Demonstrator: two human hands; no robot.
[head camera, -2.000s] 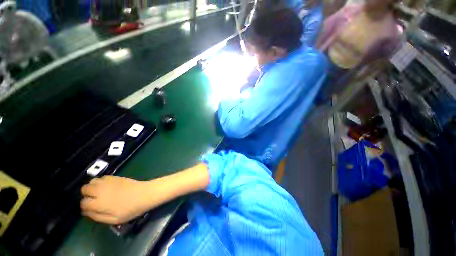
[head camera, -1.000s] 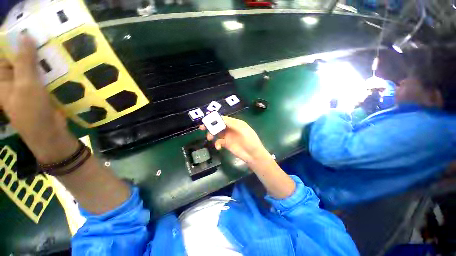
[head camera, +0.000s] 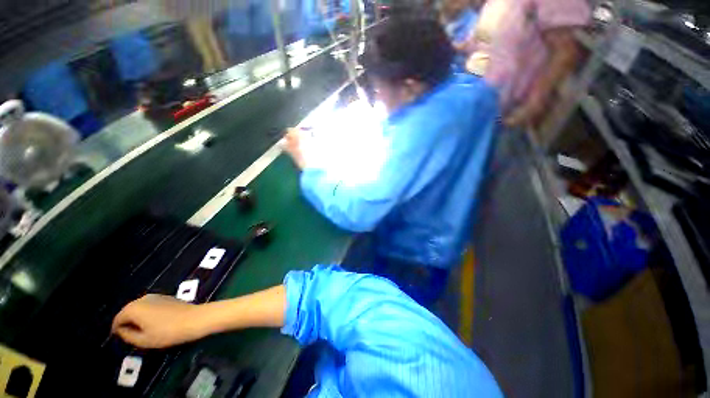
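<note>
My right hand (head camera: 154, 320) reaches in from the right over the black tray (head camera: 128, 256), back of the hand up, fingertips close together; whether they hold anything is hidden. White pieces with small dark windows lie on the tray: one at the far end (head camera: 212, 258), one just beyond my hand (head camera: 188, 290), one nearer me (head camera: 130, 371). The black fixture with its pale centre (head camera: 204, 384) is blurred and partly cut off at the bottom edge. A corner of the yellow sheet (head camera: 19, 376) shows at lower left. My left hand is out of the picture.
Two small dark blocks stand on the green bench (head camera: 300, 256) right of the tray, one farther (head camera: 243, 196), one nearer (head camera: 261, 232). A worker in blue (head camera: 420, 163) sits at the bright station. The conveyor (head camera: 156, 175) runs behind; a white fan (head camera: 35, 148) is at left.
The view has swung right. My right hand, which held up a white piece near the fixture, is now low over the tray. My left hand and most of the yellow sheet have left the picture.
</note>
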